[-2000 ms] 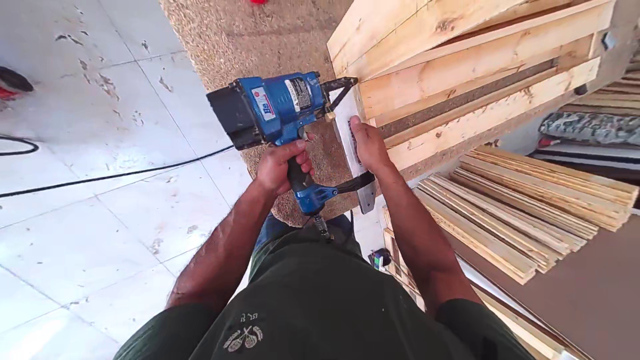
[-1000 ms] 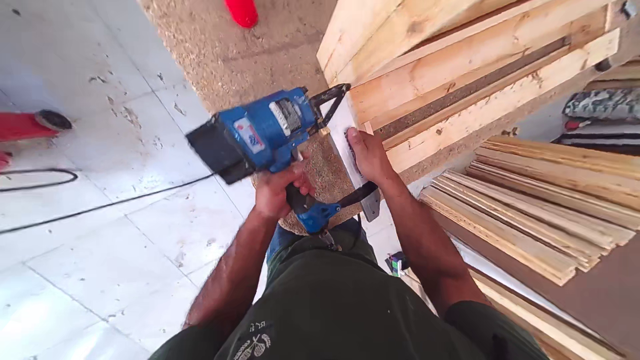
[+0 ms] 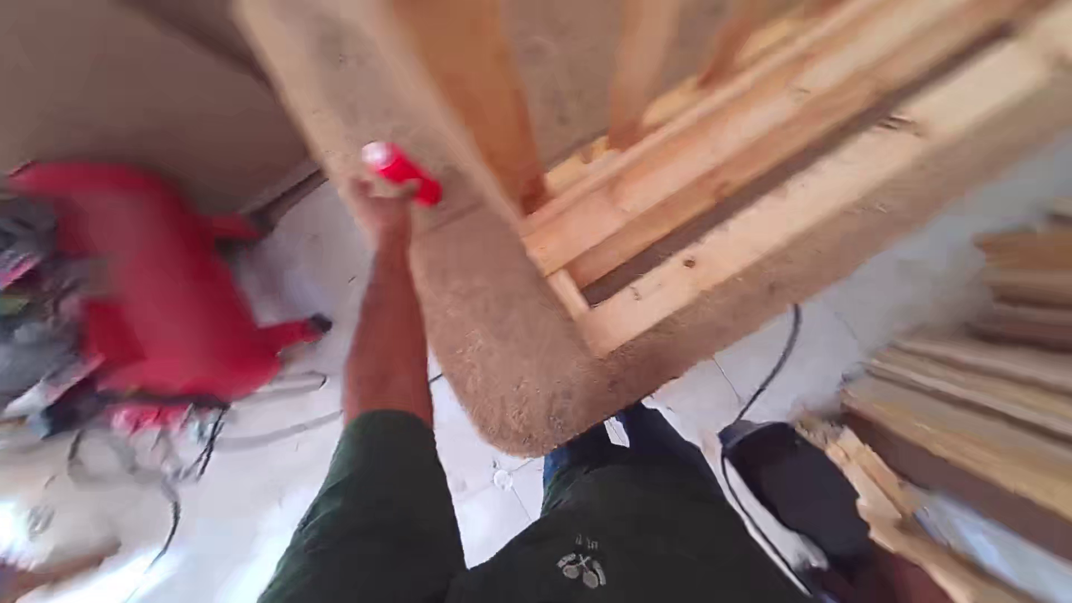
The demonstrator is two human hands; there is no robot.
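My left hand (image 3: 381, 205) reaches forward over the particle board worktop (image 3: 519, 368), its fingers closed around a small red object (image 3: 406, 174) with a whitish end, perhaps a bottle; motion blurs it. Just right of it stands the pale wooden frame of slats (image 3: 712, 260), resting on the board, with upright wooden pieces rising from it. My right hand cannot be made out. A dark, rounded object (image 3: 791, 486) with a black cable or hose beside it lies low on the right; what it is cannot be told.
On the left floor are a blurred red object (image 3: 167, 293) with leg-like parts, loose cables and a mixed heap (image 3: 38, 310). Stacked wooden strips (image 3: 963, 419) lie at the right. A blurred part of what may be a person's arm (image 3: 67, 569) shows at lower left.
My left hand has let go of the blue nail gun and now holds the red object. My right hand has left the frame's corner and the pale flat piece. The view has swung left.
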